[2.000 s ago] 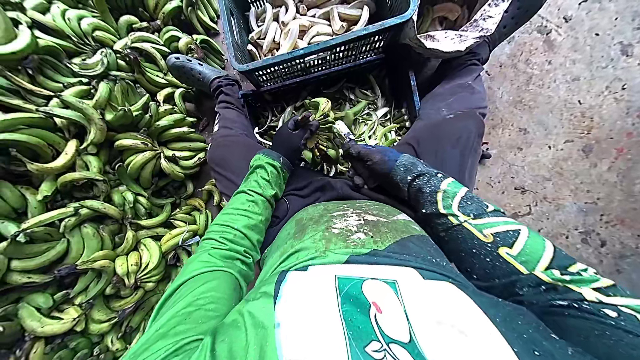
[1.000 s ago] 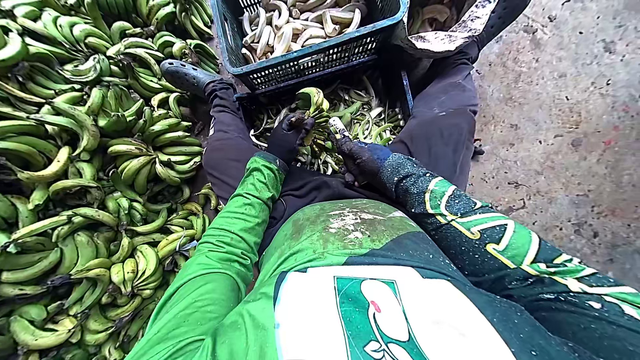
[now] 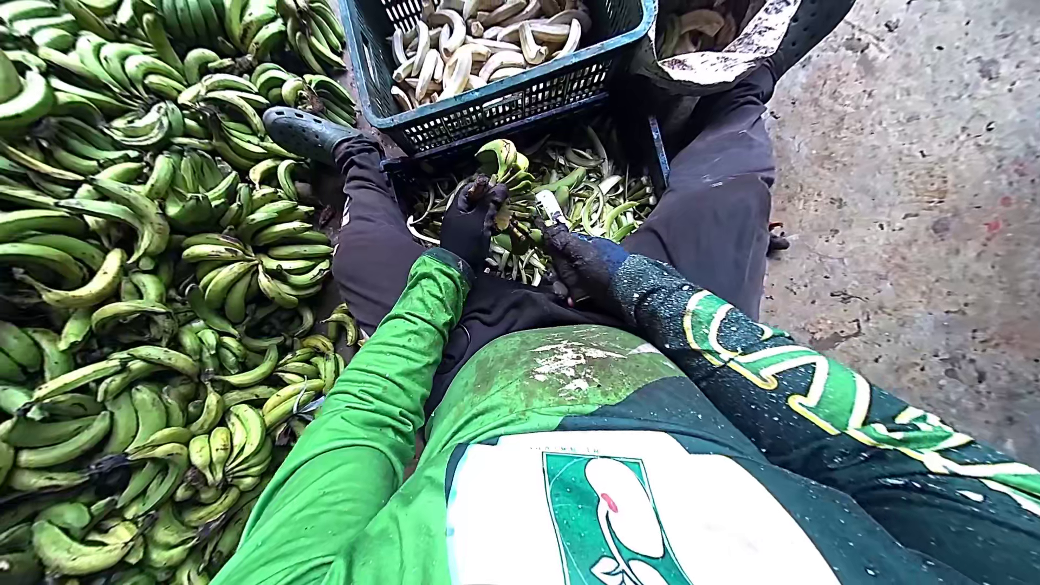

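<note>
My left hand (image 3: 471,221), in a dark glove, grips the dark stem of a small bunch of green plantains (image 3: 505,162) between my knees. Close on its right is my right hand (image 3: 578,256), stained dark, closed around a small tool with a whitish part (image 3: 550,206); its blade cannot be made out. Both hands are above a dark crate that holds green peels (image 3: 605,191). Beyond it, peeled plantains (image 3: 487,49) fill a green plastic crate (image 3: 508,101).
Many bunches of green plantains (image 3: 236,264) cover the floor at left, up to my shoe (image 3: 309,132). A whitish sack (image 3: 707,69) with peeled pieces stands at upper right. Stained concrete floor (image 3: 902,187) lies to the right.
The bunch in my left hand has come up more into sight above the peels since two seconds ago. My right hand still holds the tool beside it.
</note>
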